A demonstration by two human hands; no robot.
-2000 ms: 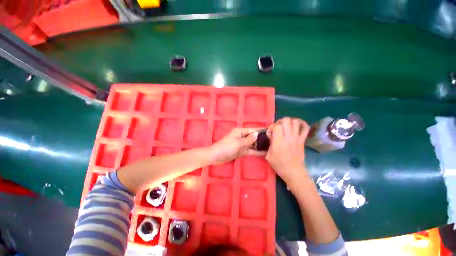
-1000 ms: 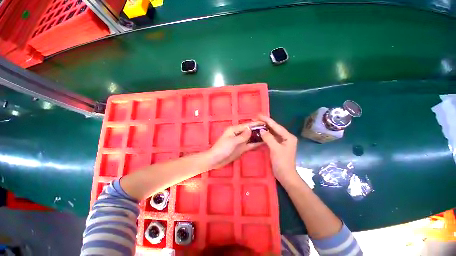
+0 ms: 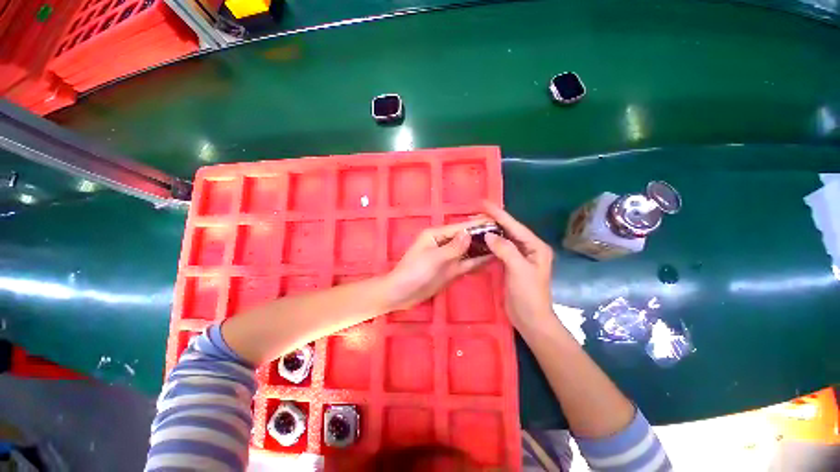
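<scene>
A smartwatch body (image 3: pixel 480 241) is held between both hands above the upper right part of the red compartment tray (image 3: pixel 506 369). My left hand (image 3: pixel 433 265) grips its left side with thumb and fingers. My right hand (image 3: pixel 525 267) has its thumb on the near face and its fingers around the right edge. Fingers cover much of it, and I cannot tell whether a wipe is in the hand. Three watch bodies, such as one with a round sensor showing (image 3: pixel 286 423), lie in pockets at the tray's near left.
Two watch bodies (image 3: pixel 387 108) (image 3: pixel 567 88) lie on the green belt (image 3: pixel 460 74) beyond the tray. A solvent bottle (image 3: pixel 603 227) stands right of the tray, with crumpled clear scraps (image 3: pixel 622 320) nearer me. A white strip (image 3: pixel 829 217) lies far right. A metal post (image 3: pixel 92 152) and stacked red trays (image 3: pixel 101 46) are upper left.
The two watch bodies on the belt have shifted right. Both hands still hold the watch body, and my right hand has changed from fingers over it to a thumb-and-finger grip.
</scene>
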